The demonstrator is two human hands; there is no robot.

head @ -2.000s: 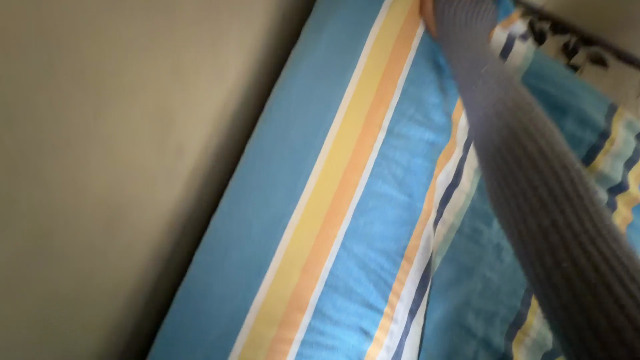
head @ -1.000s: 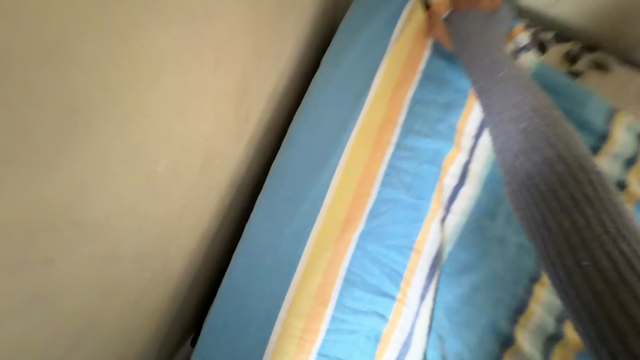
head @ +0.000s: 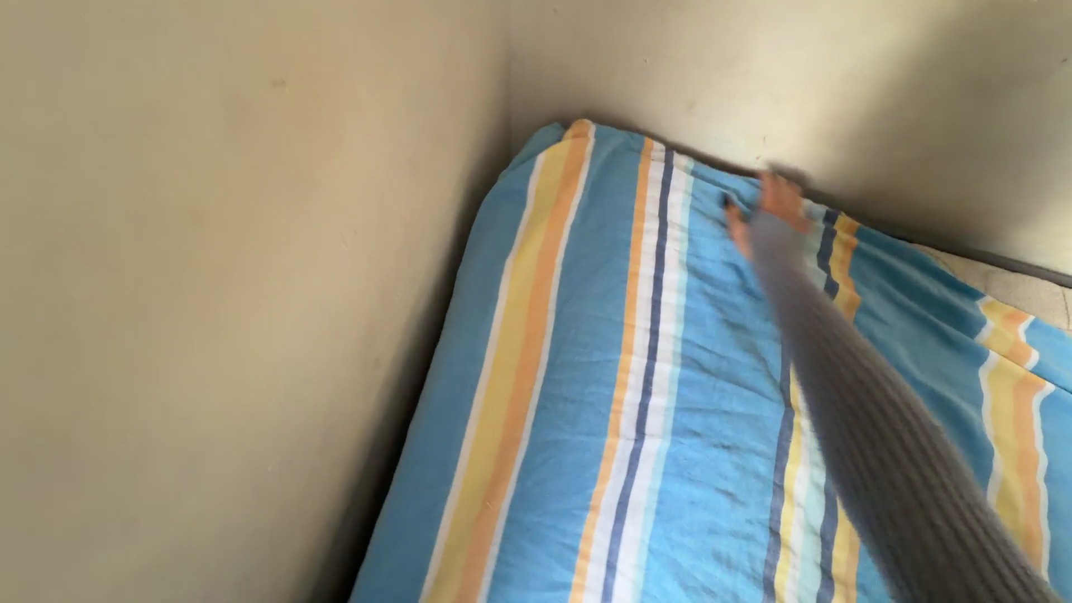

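Observation:
A striped bed sheet [head: 729, 402] in blue, yellow, orange, white and navy covers a mattress in the corner between two walls. From the lower right, my right arm in a grey ribbed sleeve reaches over it. My right hand [head: 775, 209], somewhat blurred, is at the far edge of the sheet beside the wall, palm down, with the thumb apart from the fingers. No cloth is seen gripped in it, though the fingertips are unclear. Wrinkles run across the sheet below the hand, and folds lie to its right. My left hand is out of view.
A beige wall [head: 251, 293] runs along the left side, with a dark narrow gap between it and the mattress. Another wall [head: 712, 75] stands behind the far edge. At the far right, a pale patterned surface [head: 997, 280] shows beyond the sheet.
My right hand has moved right along the far edge, away from the yellow and orange stripe near the corner. The view has shifted widely and now shows the wall corner.

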